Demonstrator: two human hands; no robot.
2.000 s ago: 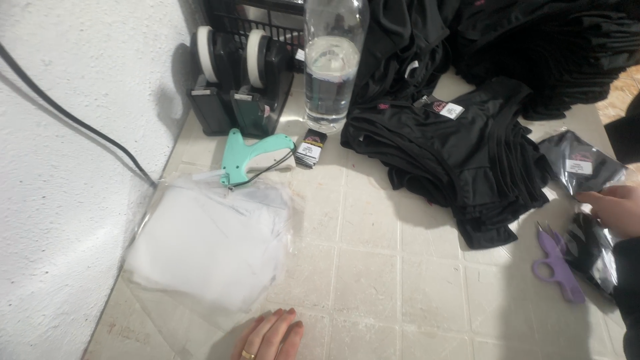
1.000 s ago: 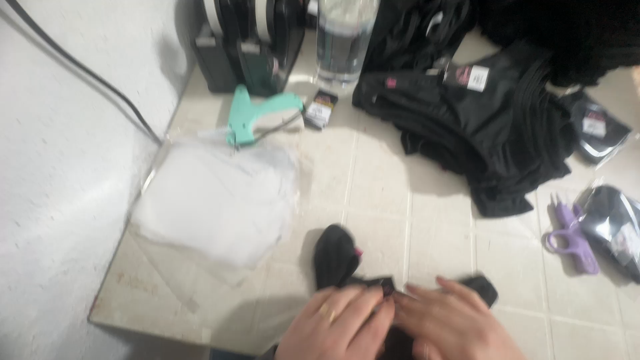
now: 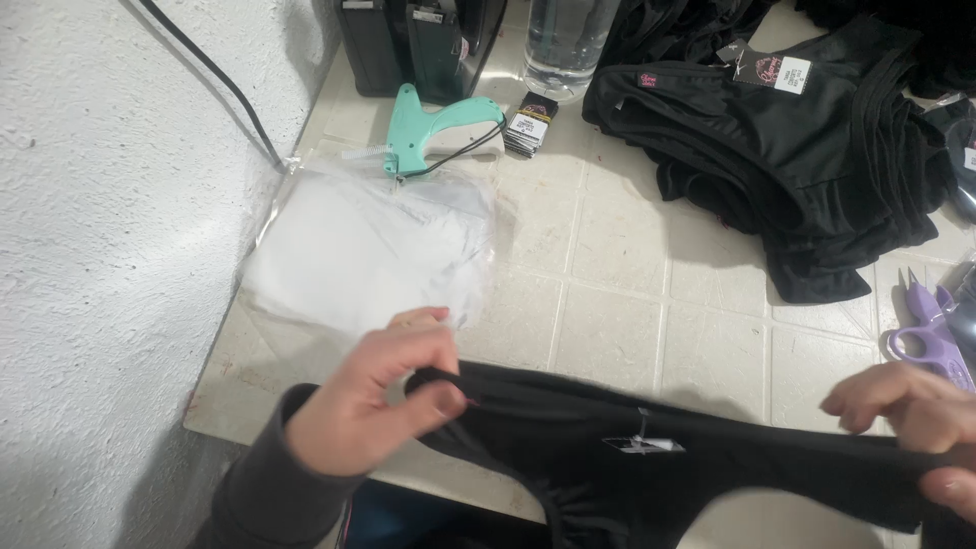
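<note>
A pair of black panties (image 3: 579, 435) is stretched by its waistband above the front of the table, with a tag (image 3: 644, 444) fastened near the middle. My left hand (image 3: 381, 396) pinches the left end between thumb and fingers. At the right end, my right hand (image 3: 907, 427) holds the other side of the waistband. Beyond my left hand lies a stack of clear plastic bags (image 3: 374, 252). A teal tagging gun (image 3: 435, 130) rests at their far edge, beside a banded bundle of hang tags (image 3: 531, 124). A pile of black panties (image 3: 762, 145) lies at the upper right, a tag on top.
Purple thread snips (image 3: 926, 328) lie at the right edge near bagged black garments (image 3: 962, 305). A clear bottle of liquid (image 3: 568, 46) and black tape dispensers (image 3: 419, 46) stand at the back. A textured white wall (image 3: 114, 229) with a black cable (image 3: 221, 84) borders the left.
My right hand was at the packaged garment two seconds ago. One second ago both hands were together on black fabric at the front; now they are apart, with the panties stretched between them.
</note>
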